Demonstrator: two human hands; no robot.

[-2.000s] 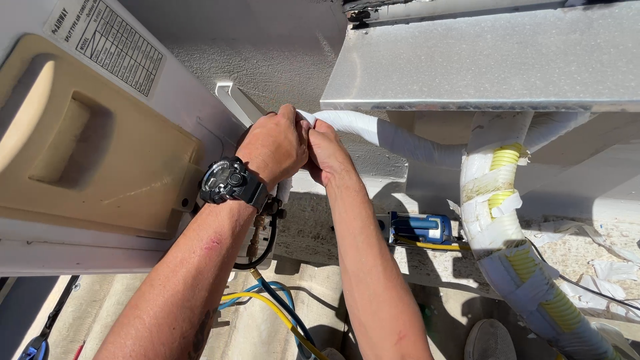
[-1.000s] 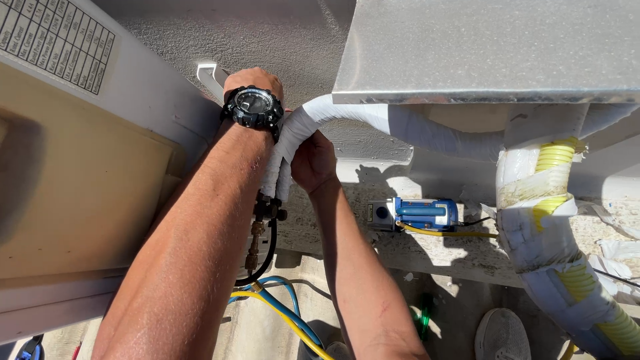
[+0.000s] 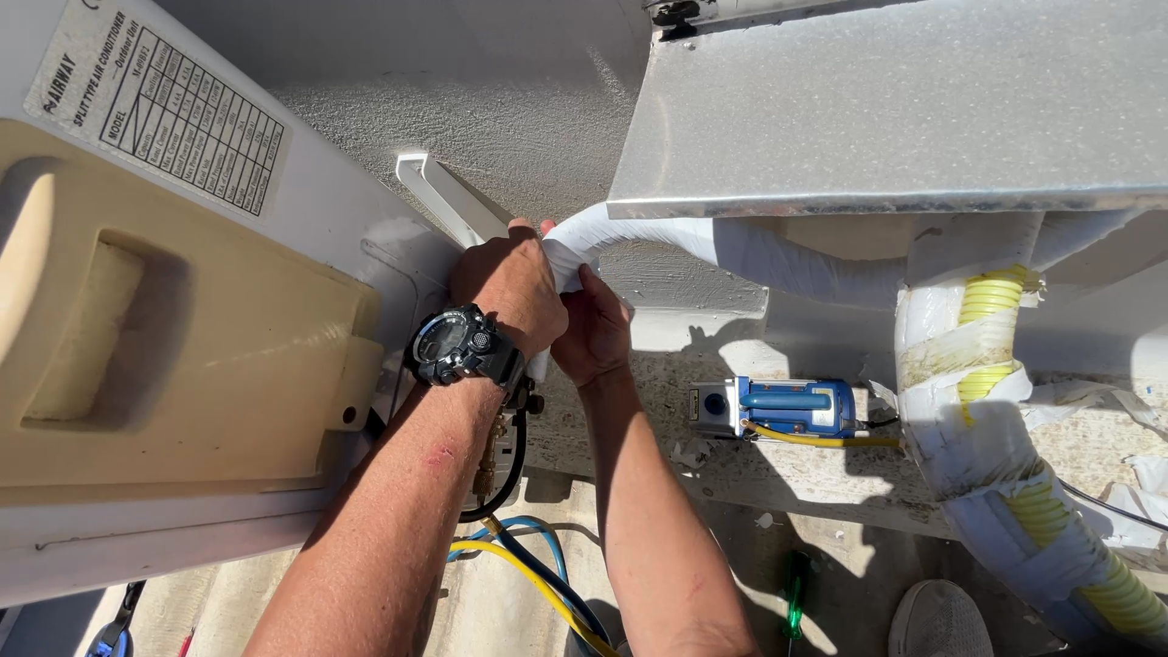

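Note:
White-wrapped refrigerant piping (image 3: 666,233) curves from under a sheet-metal cover down to the outdoor air-conditioner unit (image 3: 365,219). My left hand (image 3: 511,287), with a black watch on its wrist, closes around the wrapped pipe near its bend. On the pipe's other side, my right hand (image 3: 593,328) holds it from below, thumb up and fingertips showing behind it. Whether a loose tape end lies between the fingers is hidden. Brass fittings (image 3: 488,456) with a black hose sit below my hands, partly behind the left forearm.
A blue vacuum pump (image 3: 789,408) with a yellow hose lies on the ledge at right. Thick wrapped conduit (image 3: 958,392) runs down the right side. The metal cover (image 3: 876,109) overhangs above. Yellow and blue hoses (image 3: 538,570), a green-handled screwdriver (image 3: 796,593) and a shoe (image 3: 940,620) are below.
My left hand has come down from above the pipe bend, near the white bracket, onto the pipe beside my right hand. The view has shifted.

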